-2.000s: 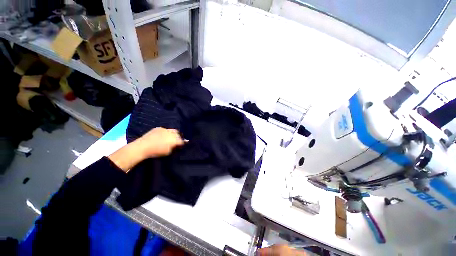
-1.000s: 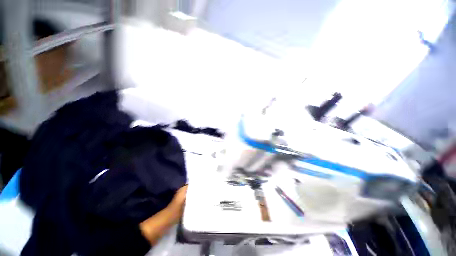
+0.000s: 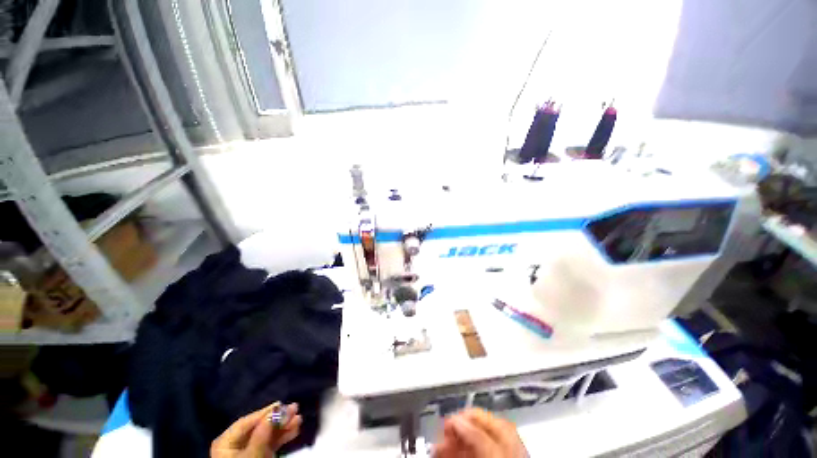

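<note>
My left hand is at the bottom, left of centre, and pinches a small shiny metal piece, possibly a bobbin or bobbin case. My right hand is at the bottom centre, blurred and cut off by the edge, beside metal parts under the machine's front edge; I cannot tell whether it holds anything. The white sewing machine with a blue band stands ahead, its bed tilted up over an opening. The dark garment lies heaped left of the machine.
A red-and-blue tool, a brown strip and a small metal piece lie on the machine bed. Dark thread cones stand behind. A metal shelf with a carton is at the left. Dark cloth is at the lower right.
The view has swung right to face the machine. My left hand has left the garment and now holds the small metal piece near the bottom edge. The garment lies unheld.
</note>
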